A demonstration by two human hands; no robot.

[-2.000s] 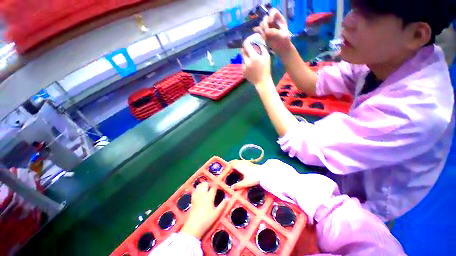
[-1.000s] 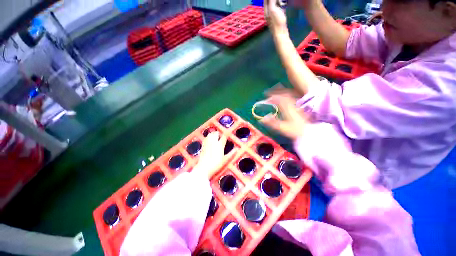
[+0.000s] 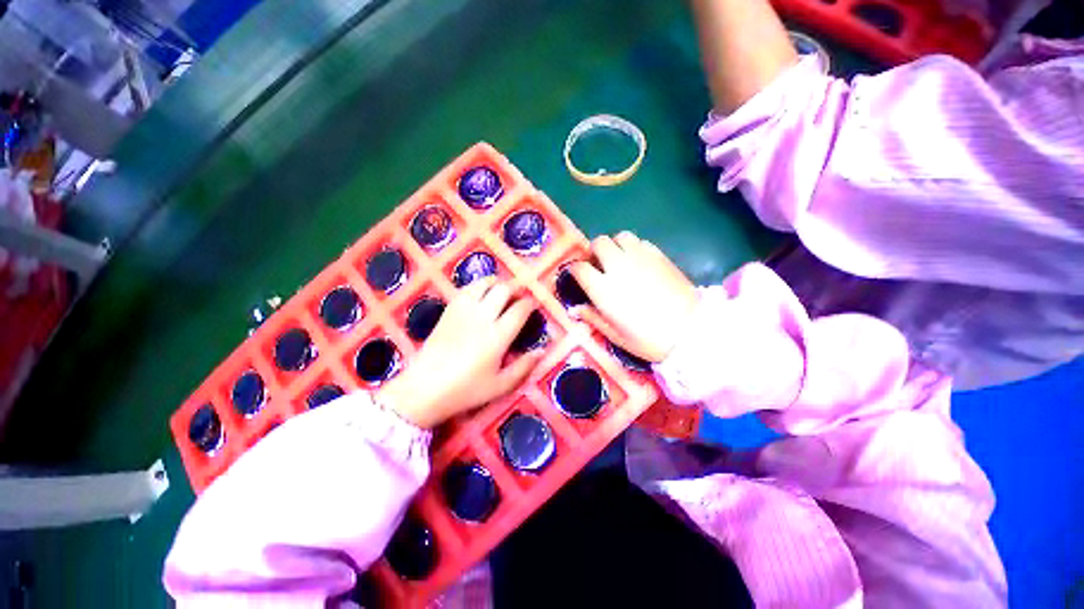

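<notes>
A red-orange foam tray [image 3: 448, 294] lies at a slant, with one round watch per visible pocket. Several watches at its far end are lit, such as the purple-blue corner one [image 3: 480, 187] and an orange-toned one [image 3: 434, 225]. The others look dark, such as one near the right edge [image 3: 580, 390]. My left hand [image 3: 466, 353] rests over the tray's middle, fingertips at a watch [image 3: 527, 331]. My right hand [image 3: 638, 295] is at the right edge, fingertips over another dark watch [image 3: 573, 284]. My fingers partly hide both watches; whether they grip them is unclear.
A yellowish tape ring [image 3: 605, 151] lies on the green bench beyond the tray. A neighbour's pink sleeve [image 3: 880, 179] and forearm reach in at right. Another red tray [image 3: 874, 26] shows at the top right. Small white bits [image 3: 264, 312] lie left of the tray. A pale metal post [image 3: 83, 496] stands at left.
The view has tilted down. My right hand has come from beside the tape ring onto the tray. My left hand has shifted from the outer row inward. More watches at the far end are lit.
</notes>
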